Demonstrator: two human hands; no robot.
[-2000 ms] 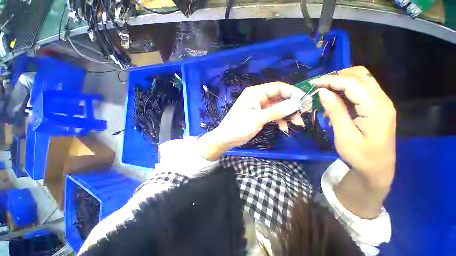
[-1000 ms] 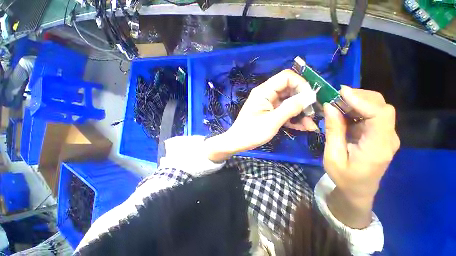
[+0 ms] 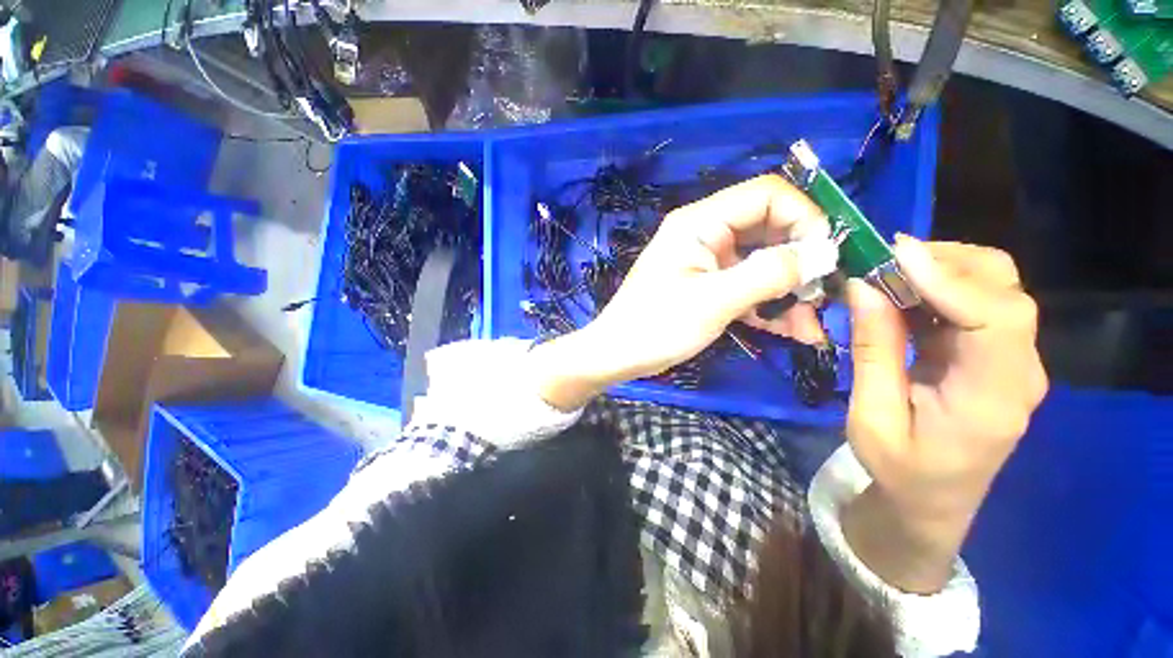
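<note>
A small green circuit board point(image 3: 843, 221) with a silver connector at each end is held tilted over the large blue cable bin point(image 3: 720, 118). My right hand point(image 3: 945, 354) pinches its lower right end at the connector between thumb and fingers. My left hand point(image 3: 727, 276), with white wraps on the fingertips, holds thin wire ends against the board's middle. A black cable point(image 3: 813, 373) hangs in a coil below my left fingers. The soldering iron point(image 3: 939, 58) and a thinner strand point(image 3: 882, 52) hang over the bench edge, apart from the board.
A narrower blue bin point(image 3: 386, 154) with black cables and a dark strap stands at left. Green boards point(image 3: 1132, 32) lie on the bench at upper right, dark cables point(image 3: 290, 64) at upper left. A blue stool point(image 3: 167, 244), an open cardboard box point(image 3: 193, 360) and another cable crate point(image 3: 257, 463) are at far left.
The board, hidden mostly by the fingers two seconds ago, now shows fully, tilted, with the right hand at its lower end. Both hands have shifted slightly right over the last second.
</note>
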